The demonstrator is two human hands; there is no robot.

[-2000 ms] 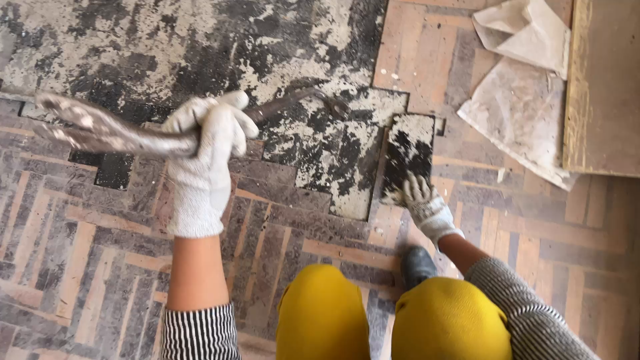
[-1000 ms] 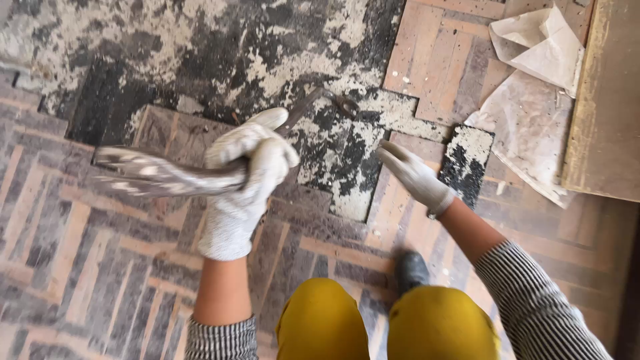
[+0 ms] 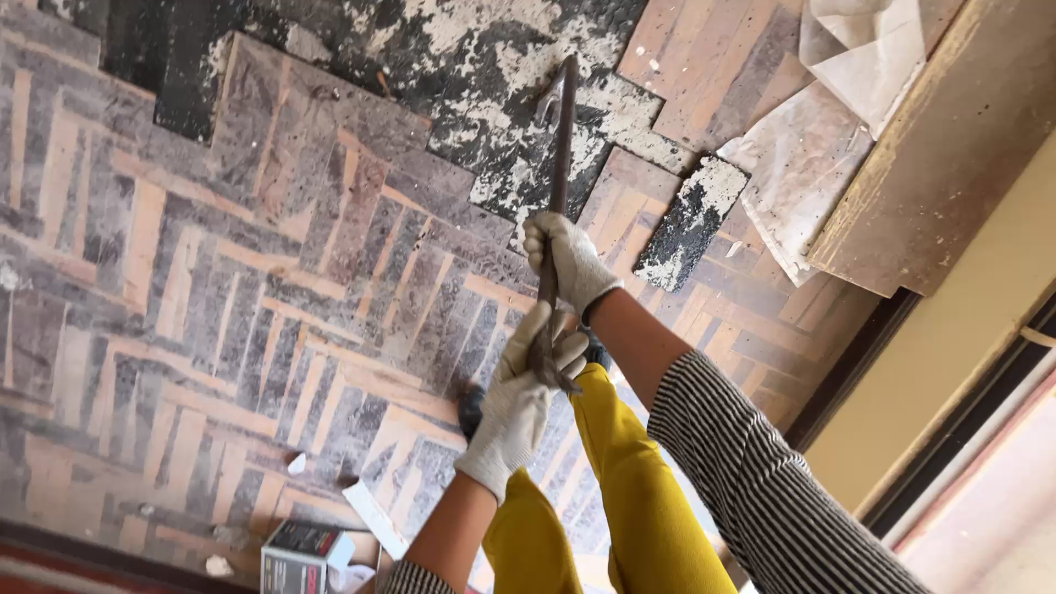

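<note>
A metal pry bar [image 3: 566, 132] runs up from my gloved hands, its far end over the bare black and white patch of subfloor [image 3: 495, 74]. My left hand [image 3: 528, 371], in a white knit glove, is closed around the bar's near, forked end. Higher up the shaft, my right hand [image 3: 565, 256] grips it, also gloved. A loose parquet tile [image 3: 693, 223] with black adhesive on its upturned face lies right of the bar, on parquet flooring [image 3: 346, 239] that is still laid. Whether the bar's far tip touches the subfloor is unclear.
Crumpled translucent sheeting [image 3: 804, 165] lies at the right beside a worn board [image 3: 949, 148]. A wall [image 3: 949, 379] with a dark baseboard stands at the lower right. Near the bottom edge are a printed box [image 3: 301, 553], a white strip [image 3: 375, 520] and small debris. My shoes are below my hands.
My right hand, on the tile two seconds ago and off it one second ago, is now on the bar. The bar has swung from crosswise to pointing away from me. The view has shifted and widened.
</note>
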